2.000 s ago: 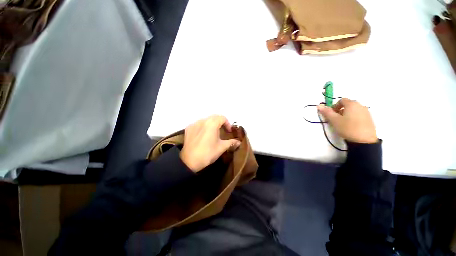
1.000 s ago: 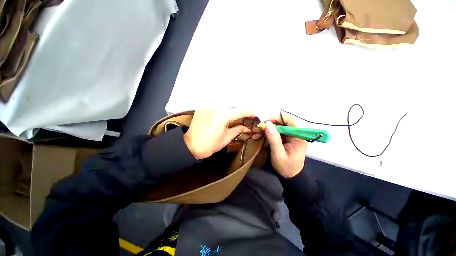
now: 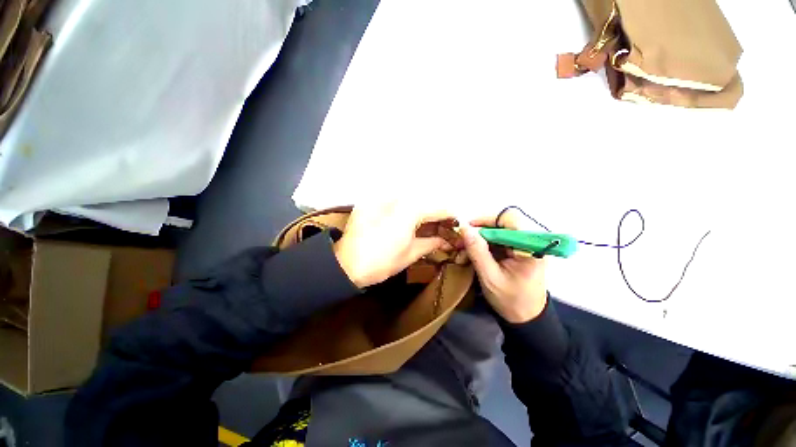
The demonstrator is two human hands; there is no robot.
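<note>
A brown fabric bag (image 3: 384,354) lies open-mouthed in my lap against the table edge, darker inside. My left hand (image 3: 384,244) pinches the bag's top edge near a small reddish-brown tab (image 3: 447,234). My right hand (image 3: 515,279) holds a green-handled tool (image 3: 528,242), its pale tip end pointing left at the tab between my fingertips. The tip's exact contact is hidden by the fingers. A thin dark cord (image 3: 621,249) runs from near my right hand across the white table in a loop.
The white table (image 3: 454,113) carries another brown bag (image 3: 681,44) with a reddish tab at the far right. At left, a pale grey-white sheet (image 3: 157,96) covers a neighbouring surface. An open cardboard box (image 3: 65,319) is at lower left.
My right hand has left the table, where it was at the green tool, and now holds that tool at the bag edge. The cord has spread right. The camera view has shifted.
</note>
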